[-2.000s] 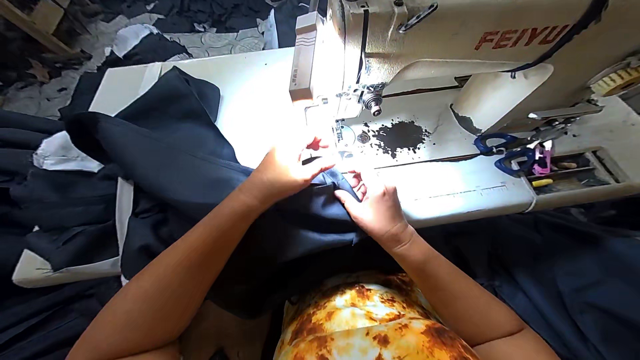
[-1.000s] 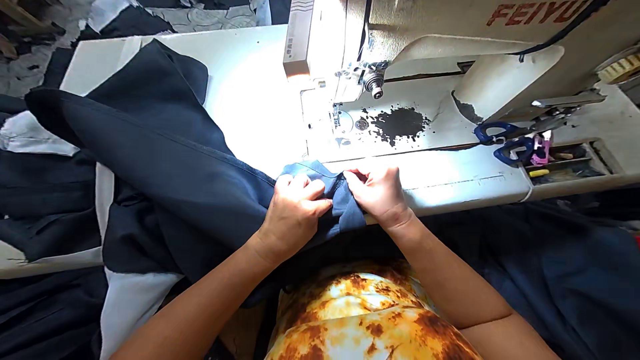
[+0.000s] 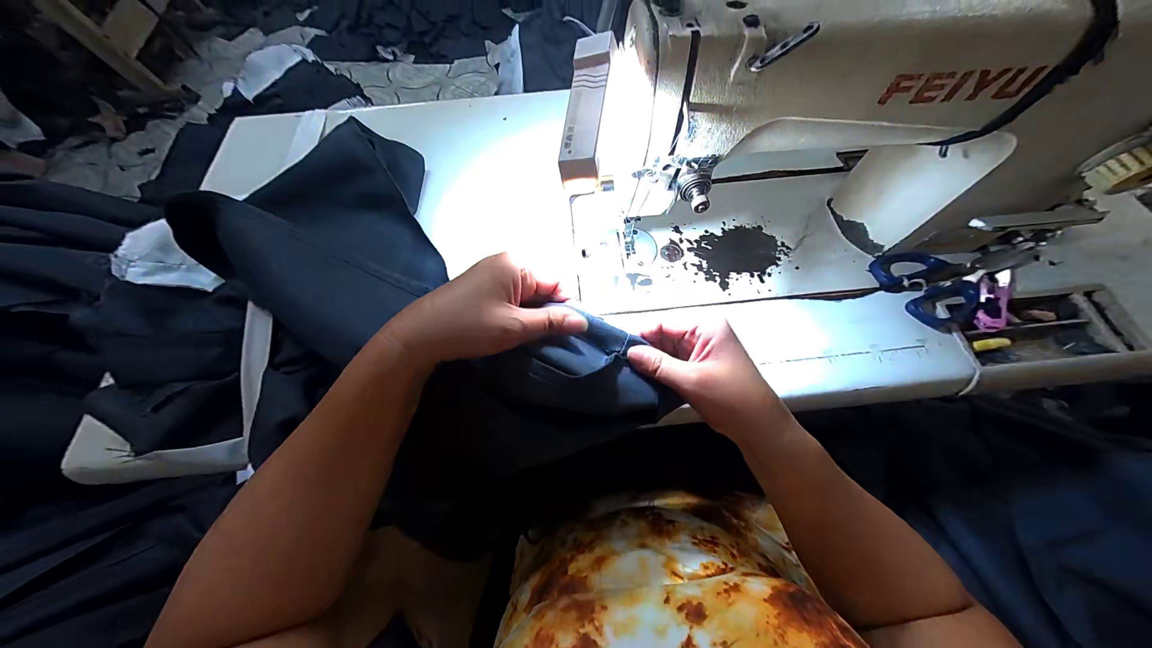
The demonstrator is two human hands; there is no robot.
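Observation:
A dark navy fabric piece (image 3: 315, 261) lies over the left part of the sewing table and hangs down at its front edge. My left hand (image 3: 490, 310) pinches its folded edge between thumb and fingers. Close by on the right, my right hand (image 3: 697, 364) grips the same edge near a seam. Both hands are just in front of the needle area of an industrial sewing machine (image 3: 810, 72). The presser foot (image 3: 630, 236) stands behind them, and no fabric lies under it.
A narrow box (image 3: 587, 108) stands left of the machine head. Blue-handled scissors (image 3: 940, 288) lie at the right, beside a tray (image 3: 1098, 319) set in the table (image 3: 837, 346). Dark garment pieces (image 3: 54, 297) with white parts are heaped at the left; fabric scraps (image 3: 409, 81) lie beyond the table.
The hands were closer to the needle two seconds ago, then came back toward the table's front edge. Since one second ago my left hand has turned from a fist-like grip to a flatter pinch.

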